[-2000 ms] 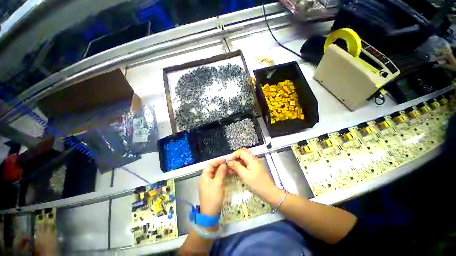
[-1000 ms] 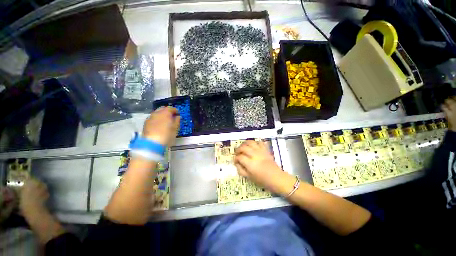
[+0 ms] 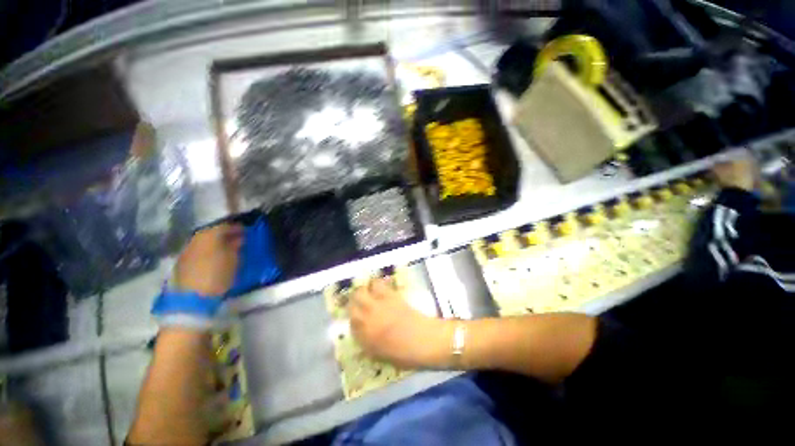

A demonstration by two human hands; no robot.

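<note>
The view is blurred. My left hand (image 3: 207, 266), with a bright blue wrist strap (image 3: 188, 305), is at the left compartment of the small black bins, over the blue components (image 3: 256, 256). Its fingertips are blurred, so I cannot tell if it holds a piece. My right hand (image 3: 389, 328) rests on a pale printed circuit board (image 3: 359, 381) on the conveyor track, fingers bent down near its upper part. Whether it holds a component is hidden. Black components (image 3: 309, 235) fill the middle compartment and silver-grey components (image 3: 380, 218) the right one.
A shallow cardboard tray (image 3: 225, 139) of loose leaded components lies behind the bins. A large black bin (image 3: 504, 165) holds yellow blocks. A tape dispenser (image 3: 562, 122) stands right. Joined boards (image 3: 575, 261) lie on the right track, with another person's hand (image 3: 737, 172) at their far end.
Over the last second the whole view has shifted and blurred. My left hand remains at the blue components and my right hand on the board. Earlier, both hands were together above the board.
</note>
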